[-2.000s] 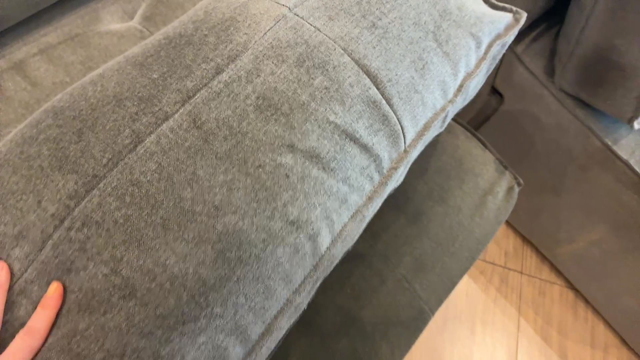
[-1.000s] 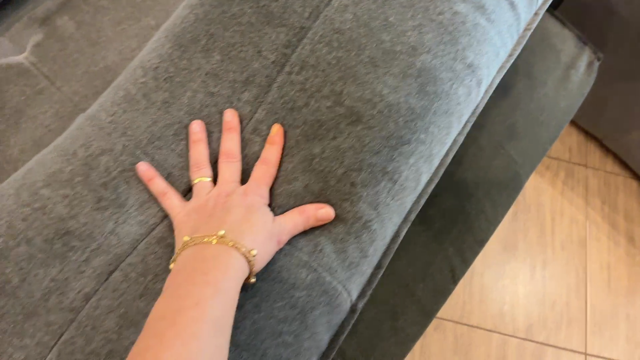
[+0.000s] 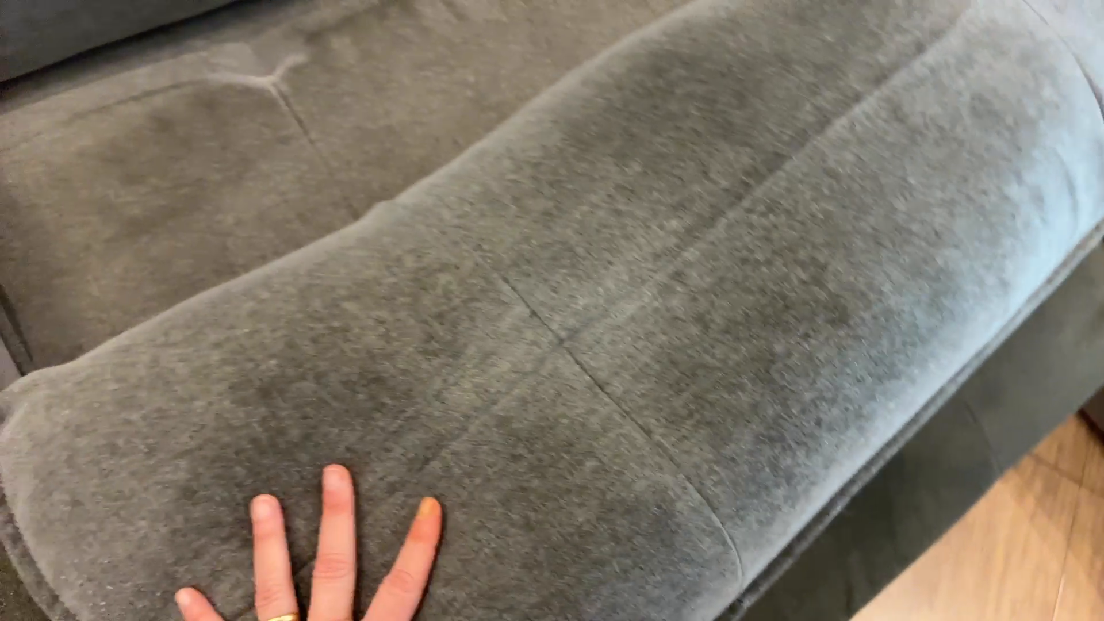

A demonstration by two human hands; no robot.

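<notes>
A padded armrest (image 3: pixel 655 285) in grey velvet-like fabric runs diagonally across the head view, with stitched seams crossing near its middle and a piped edge along its lower right side. At the bottom, left of centre, my left hand (image 3: pixel 319 569) lies on the lower end of this armrest with its fingers spread. Four fingers show, one wearing a gold ring; the thumb and palm are cut off by the frame. It grips nothing. My right hand is out of view.
Behind the armrest lies a grey-brown tufted seat cushion (image 3: pixel 190 190), with a darker cushion edge (image 3: pixel 95 30) at the upper left. The sofa's dark side panel (image 3: pixel 923 483) drops to a light wood-look floor (image 3: pixel 1000 535) at the lower right.
The spread hand, seen down to the wrist and bracelet one second ago, now shows only its fingers at the bottom edge. The view has shifted; more of the seat cushion shows.
</notes>
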